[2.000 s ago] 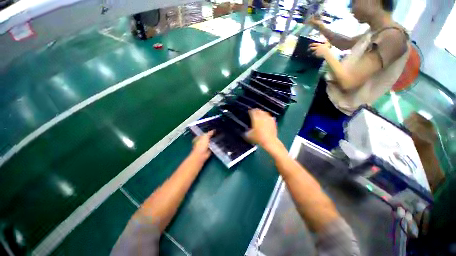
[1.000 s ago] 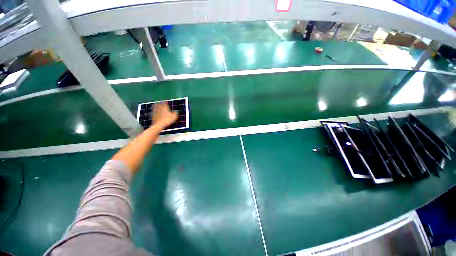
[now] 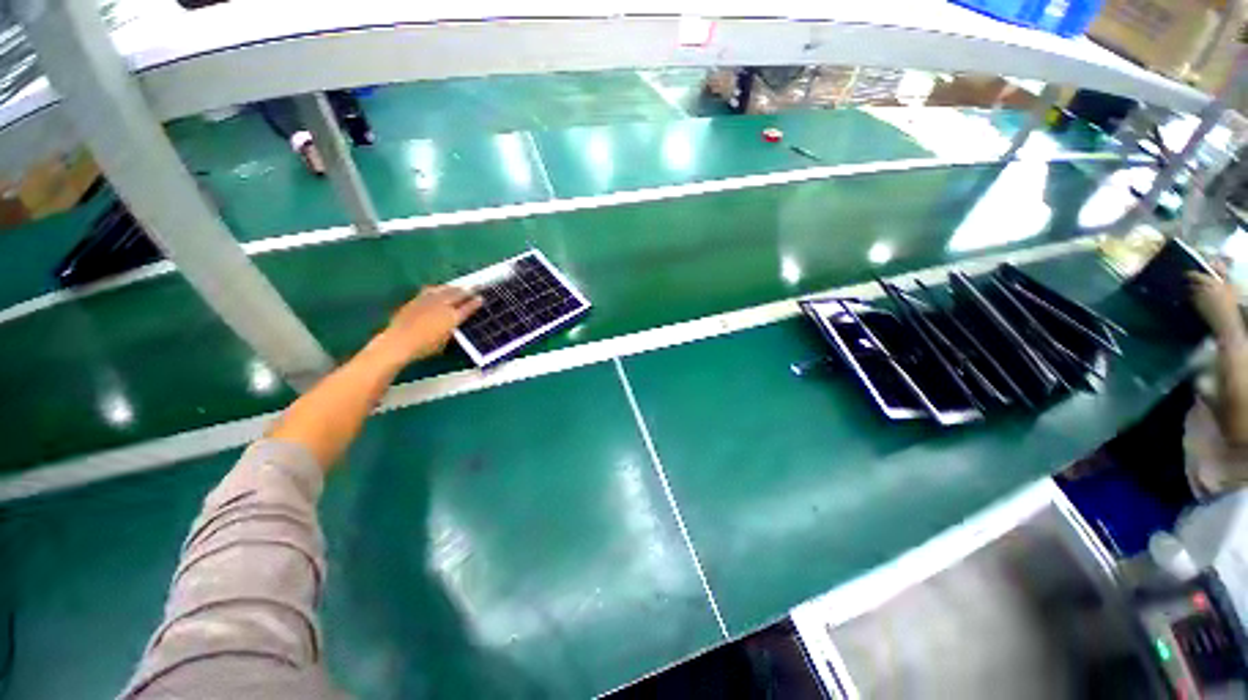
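A small solar panel (image 3: 523,306) lies face up and turned at an angle on the green conveyor belt, its near corner over the pale rail. My left hand (image 3: 433,323) is on its left edge, with the fingertips over the white border and the thumb side hidden. My right hand is out of the picture. Waiting panels (image 3: 975,349) lean in an overlapping slanted row on the green workbench at the right.
The grey test surface (image 3: 979,615) and part of the bench meter (image 3: 1193,643) are at the lower right. Another person's hand (image 3: 1211,304) holds a dark panel at the right edge. A slanted grey post (image 3: 192,205) stands at the left, under a long overhead beam (image 3: 534,55).
Two seconds ago both hands were at a panel beside the row. One second ago my left hand covered the middle of the belt panel. Now it is at the left edge and the panel is rotated.
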